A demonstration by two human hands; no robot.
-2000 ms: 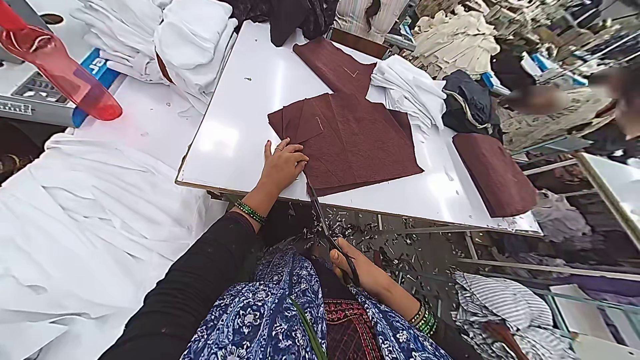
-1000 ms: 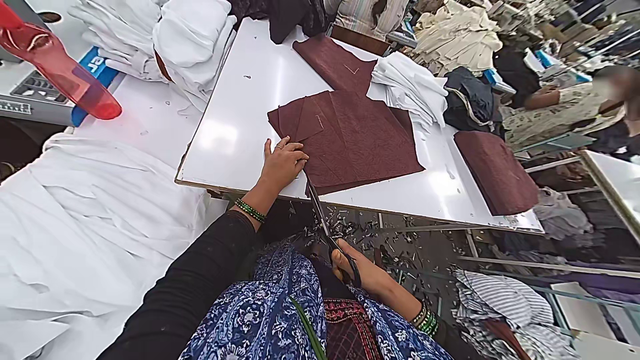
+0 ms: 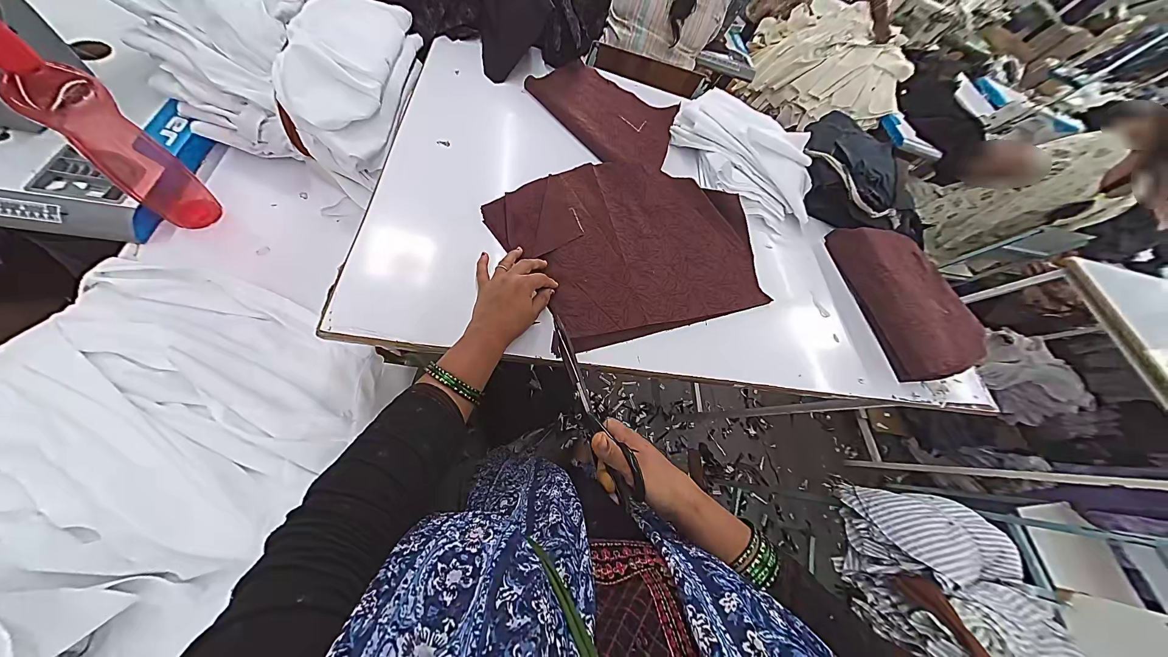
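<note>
Several layered pieces of maroon fabric (image 3: 657, 246) lie near the front edge of the white table (image 3: 429, 192). My left hand (image 3: 516, 294) rests at their left edge, fingers spread a little and touching the cloth. My right hand (image 3: 643, 470) is below the table edge, closed around the handles of a pair of black-handled scissors (image 3: 584, 383). The blades point up and away, with their tips at the cloth's lower left corner beside my left fingers. Whether the blades are parted is hard to tell.
Another maroon piece (image 3: 611, 114) and folded white cloth (image 3: 739, 151) lie behind, with rolled maroon fabric (image 3: 903, 301) at right. White fabric (image 3: 155, 438) fills the left. Scraps litter the floor (image 3: 757, 438). A person (image 3: 1004, 173) is at upper right.
</note>
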